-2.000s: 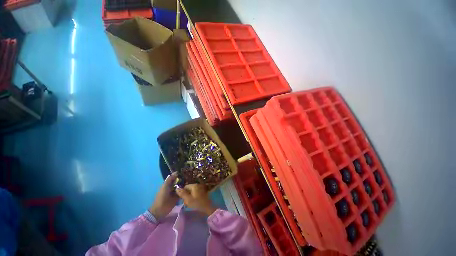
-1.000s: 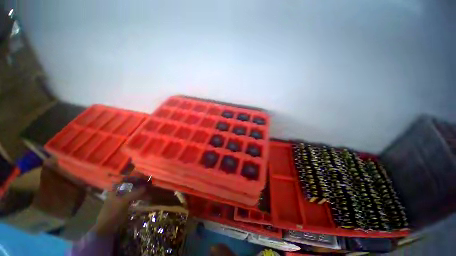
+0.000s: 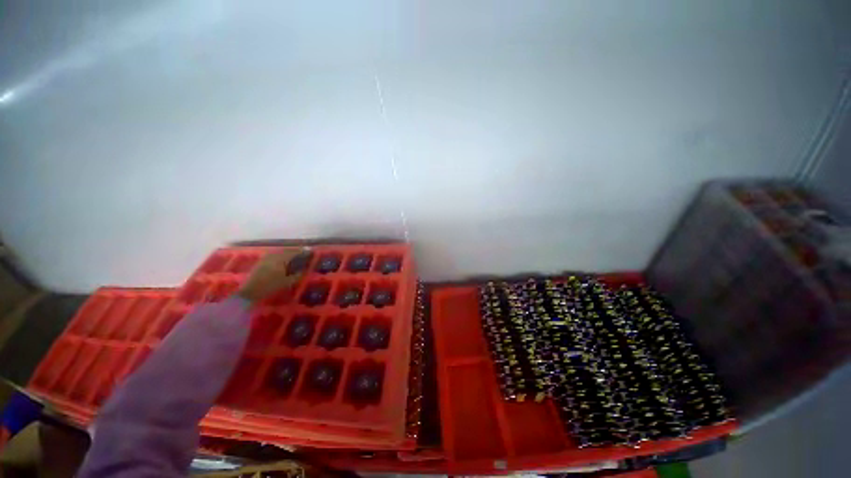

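A stacked red pocket tray [image 3: 399, 411] lies left of centre, with dark round parts [image 3: 323, 375] in the pockets of its right-hand columns. My left hand [image 3: 271, 274] reaches in from the lower left, over the tray's back row. A dark round part [image 3: 299, 262] is at its fingertips, at a pocket left of the filled ones; the fingers are blurred and partly hide the pocket. My right hand is not in view.
A red compartment tray [image 3: 476, 411] at the right holds packed black-and-gold rows [image 3: 606, 359]. Larger-compartment red trays [image 3: 89, 350] lie at the left. A tall grey wrapped stack [image 3: 746, 289] stands far right against the pale wall. Cardboard edges show lower left.
The view has turned from the floor and parts box towards the wall and trays. My left hand has moved from beside the parts box to the tray's back row. The box has nearly left view.
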